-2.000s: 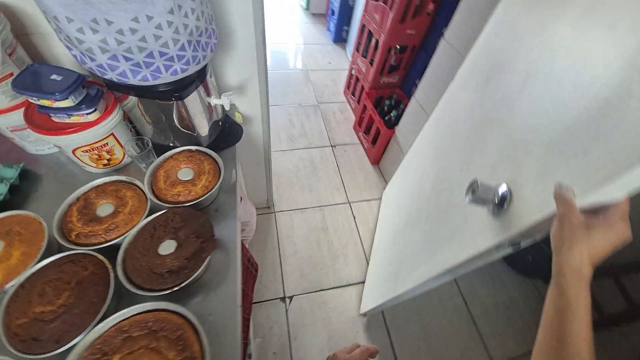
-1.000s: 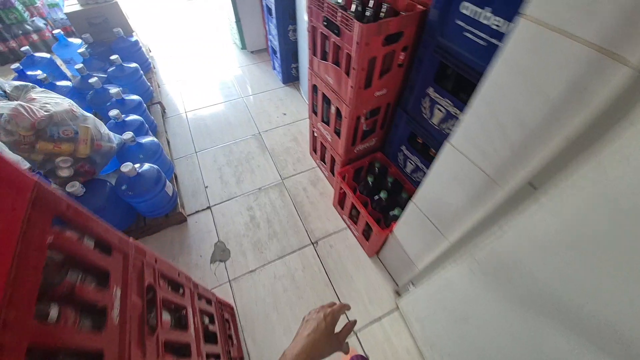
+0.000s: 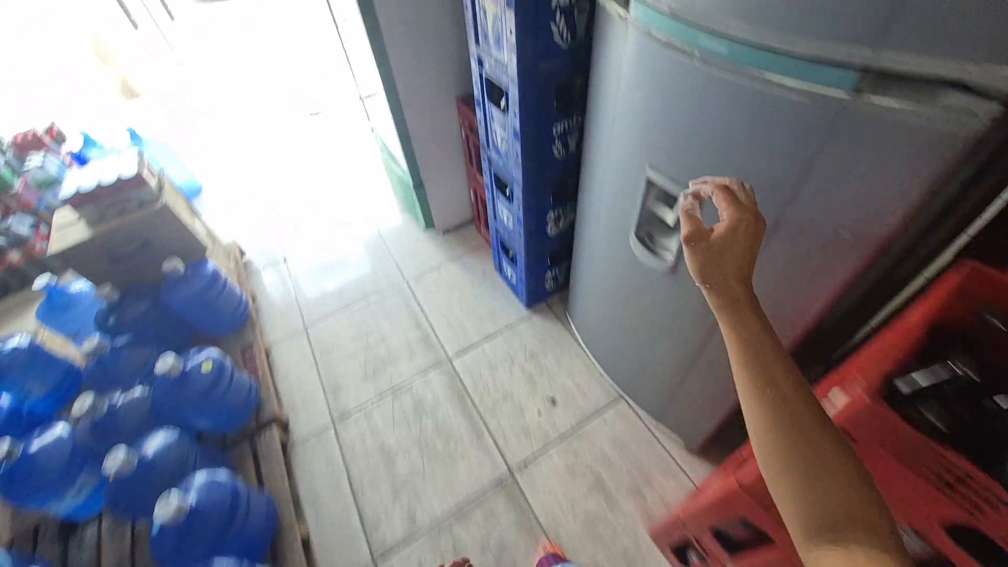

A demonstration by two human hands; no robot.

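My right hand [image 3: 723,224] is raised in front of a grey refrigerator door [image 3: 709,339], beside the recessed part [image 3: 657,220] on its front. The fingers curl, the thumb stands apart from them, and a gap shows between; nothing is seen in the hand. Whether the fingertips touch the door cannot be told. At the bottom edge a small sliver of skin [image 3: 457,562] shows, perhaps fingertips of my left hand; what it holds, if anything, is hidden. Just right of it is the tip of a foot [image 3: 550,549].
Blue water jugs [image 3: 206,390] stand on a wooden pallet [image 3: 276,472] along the left, with a cardboard box [image 3: 126,244] behind. Stacked blue crates [image 3: 535,157] adjoin the refrigerator. A red bottle crate [image 3: 850,425] is at lower right. Tiled floor [image 3: 441,409] leads to a bright doorway [image 3: 260,94].
The view has moved on from the cakes and the white door past the red crates. My right hand, on the door's edge two seconds ago, is now off it and raised by the refrigerator.
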